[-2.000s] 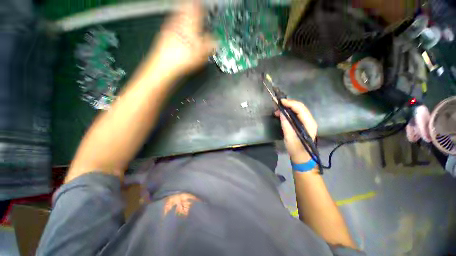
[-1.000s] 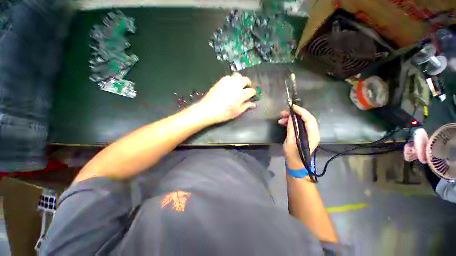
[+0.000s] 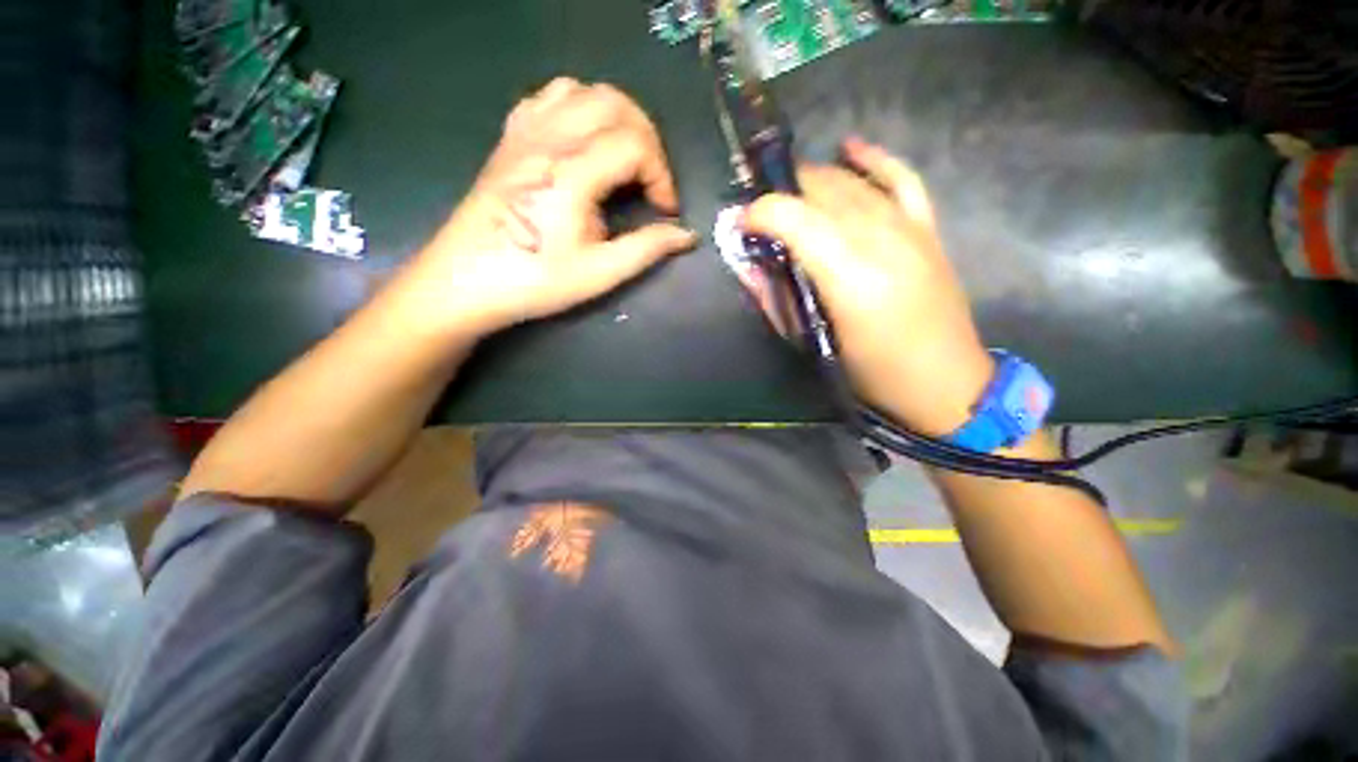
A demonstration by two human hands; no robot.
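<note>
My right hand (image 3: 879, 283) holds the black soldering iron (image 3: 770, 157), its tip pointing up and away near the boards at the top. A small whitish board (image 3: 731, 238) shows beside the iron handle at my right fingertips; whether they hold it too is unclear. My left hand (image 3: 559, 216) rests on the mat, fingers curled and thumb stretched toward the board, with a gap between them. No object shows in it, but the curled fingertips are partly hidden. A tiny pale bit (image 3: 623, 316) lies below my left thumb.
Overlapping green boards (image 3: 268, 127) lie at the left. More boards (image 3: 812, 27) lie at the top edge. An orange-banded reel (image 3: 1320, 213) is at the right edge, with a dark round grille (image 3: 1251, 52) above. The black cable (image 3: 1191, 435) runs right along the bench's front edge.
The view has shifted closer. My right hand has turned and moved left toward my left hand, the iron now tilting up-left. The small board shows between the hands.
</note>
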